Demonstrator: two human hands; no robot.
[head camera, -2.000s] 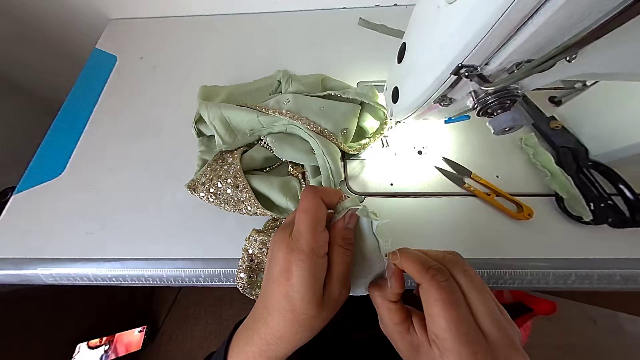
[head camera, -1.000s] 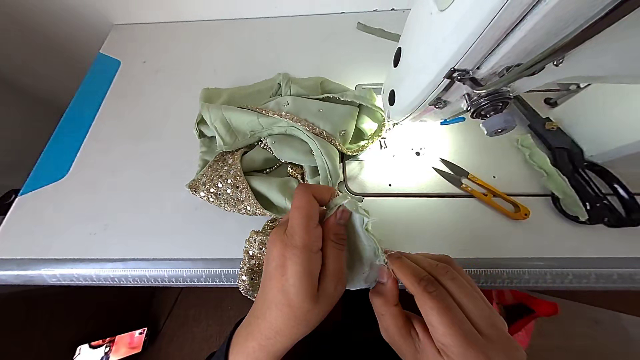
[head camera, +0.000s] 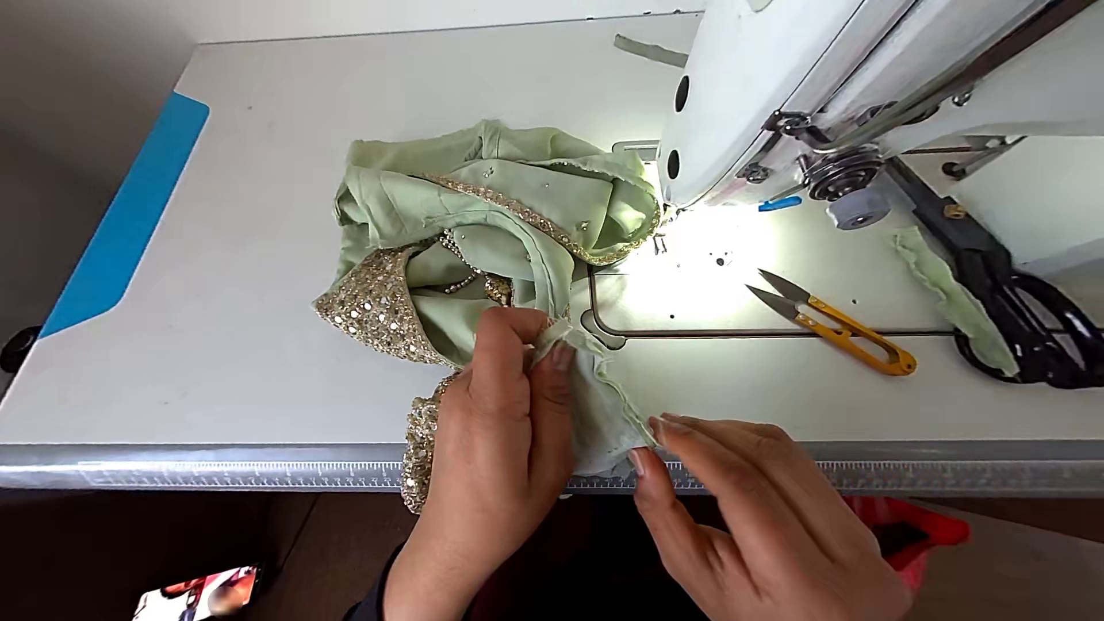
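Note:
A light green garment (head camera: 466, 198) with gold sequin trim lies bunched on the sewing table, its right end beside the needle area of a white sewing machine (head camera: 776, 78). My left hand (head camera: 500, 440) pinches the garment's raw edge between thumb and forefinger. Below and right of that pinch, my right hand (head camera: 759, 509) holds the far end of the same edge at the fingertips. Between the two hands the seam edge runs slantwise, with pale cloth (head camera: 599, 423) hanging beneath it. A gold sequined part (head camera: 421, 448) drapes over the table's front edge, left of my left hand.
Yellow-handled thread snips (head camera: 837, 323) rest on the machine bed. Black-handled scissors (head camera: 1026, 302) lie at the right with a green fabric strip (head camera: 957, 302). A small blue item (head camera: 780, 204) is near the needle. A ruler tape (head camera: 233, 473) lines the front edge; a lit phone (head camera: 198, 595) is below left.
The fingers of my right hand have shifted a little along the raw edge, and the fabric edge between my hands lies straighter than two seconds ago. My left hand keeps its pinch.

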